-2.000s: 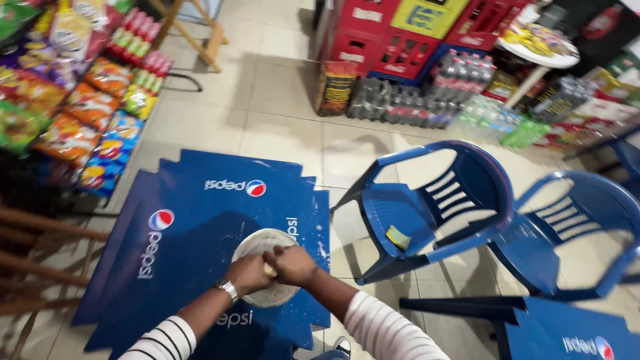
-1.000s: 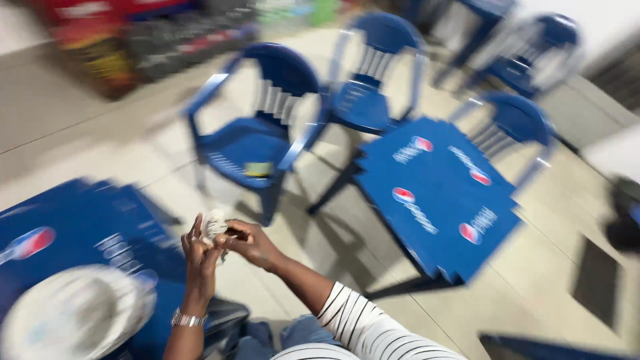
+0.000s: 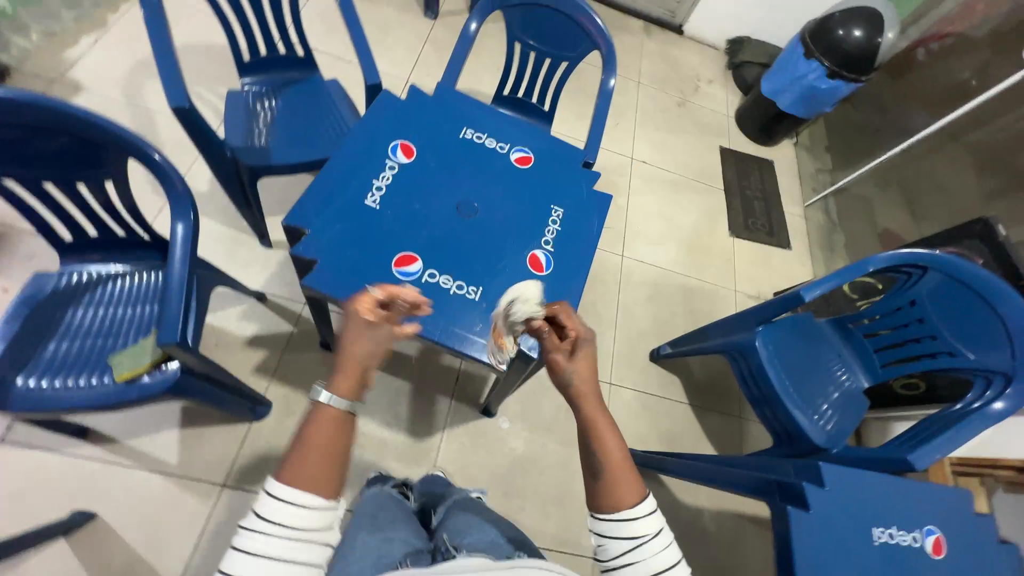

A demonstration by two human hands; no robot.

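Observation:
My right hand [image 3: 566, 348] pinches a crumpled whitish cloth [image 3: 516, 314] with orange-brown patches, which hangs by the near right corner of a blue plastic Pepsi table [image 3: 480, 188]. My left hand [image 3: 382, 320] is blurred, its fingers spread and holding nothing, by the table's near left edge; a silver watch sits on that wrist. Over on the left, a yellow-green sponge or cloth [image 3: 136, 358] lies on the seat of a blue plastic armchair [image 3: 88, 320].
Two blue armchairs [image 3: 292, 120] [image 3: 544, 48] stand at the table's far side. Another armchair [image 3: 816, 376] and a second Pepsi table [image 3: 880, 512] are at right. Beyond lie a dark doormat [image 3: 754, 196] and a black bin with a blue bag [image 3: 808, 76].
The view has swung far to the right, from one table to another. My hands, together on the whitish cloth before, are now apart; my left hand has let go of it.

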